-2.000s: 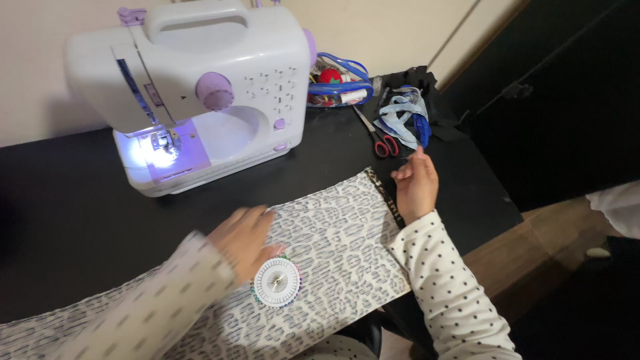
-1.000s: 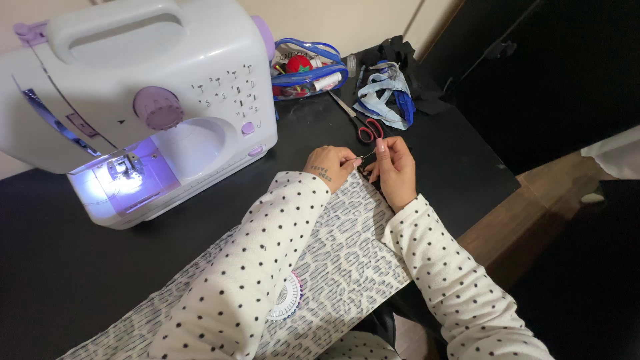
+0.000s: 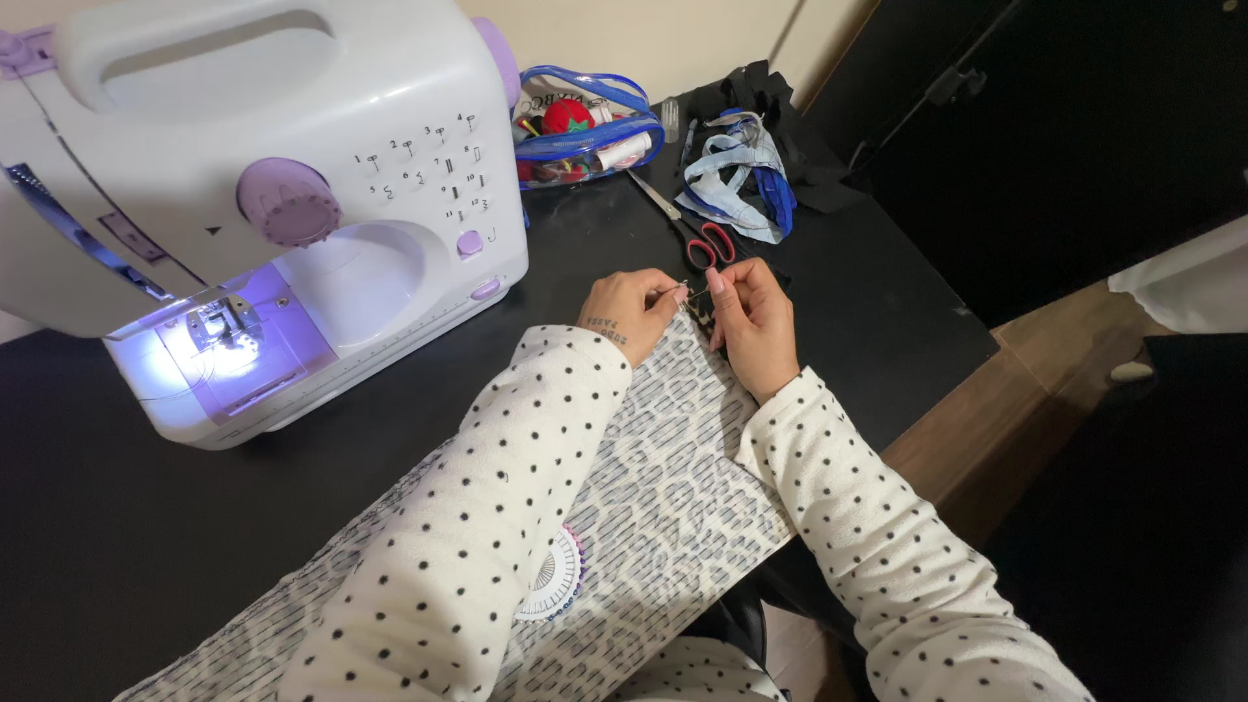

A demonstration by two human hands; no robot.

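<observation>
A printed grey-and-cream fabric [image 3: 673, 448] lies across the black table, its far corner between my hands. My left hand [image 3: 632, 310] pinches that corner near a dark, gold-patterned trim [image 3: 698, 317]. Close on its right, my right hand [image 3: 756, 327] has thumb and forefinger together at the same trim; a thin pin-like thing seems to be at the fingertips, too small to tell for certain. A round wheel of pins [image 3: 554, 577] rests on the fabric, partly hidden by my left sleeve. Red-and-black scissors [image 3: 704, 244] lie just beyond my hands.
A white and purple sewing machine [image 3: 390, 127], its lamp lit, stands at the left. Behind the scissors are a clear, blue-edged pouch [image 3: 585, 146] of sewing supplies, light blue fabric scraps [image 3: 726, 180] and black scraps [image 3: 824, 185]. The table's right edge [image 3: 936, 390] drops to a wooden floor.
My left hand has moved from beside the pin wheel to the fabric's far corner. My right hand, earlier near the blue scraps, has come to the trim. The view has shifted.
</observation>
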